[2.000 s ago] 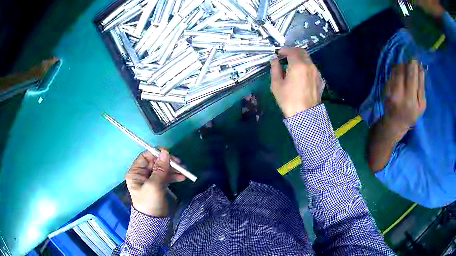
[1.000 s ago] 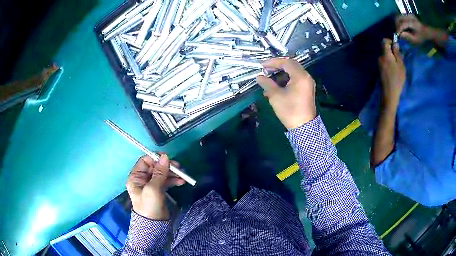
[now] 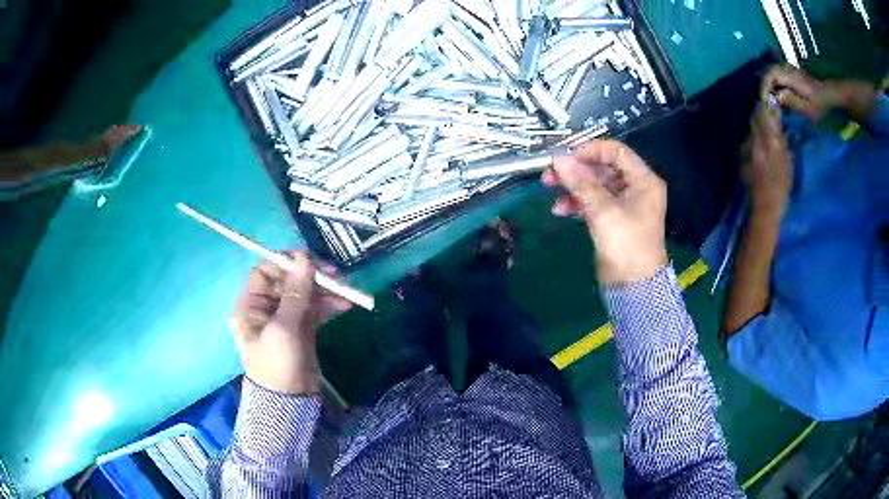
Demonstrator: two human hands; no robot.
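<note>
My left hand (image 3: 283, 317) holds a long thin silvery-white rod (image 3: 229, 232), tilted, its far end pointing up and left over the green bench. My right hand (image 3: 614, 200) pinches the right end of a short silvery tube (image 3: 512, 166) between thumb and fingers, at the near right edge of the tray. Many short tubes (image 3: 356, 161) lie jumbled in the black tray (image 3: 268, 156). Whether the held tube still touches the others, I cannot tell.
The green bench (image 3: 166, 283) curves at left. A blue crate (image 3: 117, 473) with tubes stands at lower left. A coworker in blue (image 3: 814, 253) works at right. Another person's hand (image 3: 112, 141) is at far left. Small pieces (image 3: 677, 37) and long tubes (image 3: 790, 29) lie at upper right.
My right hand has moved right and now holds a short tube. My left hand has risen slightly with the rod. The coworker's hands at right have come together.
</note>
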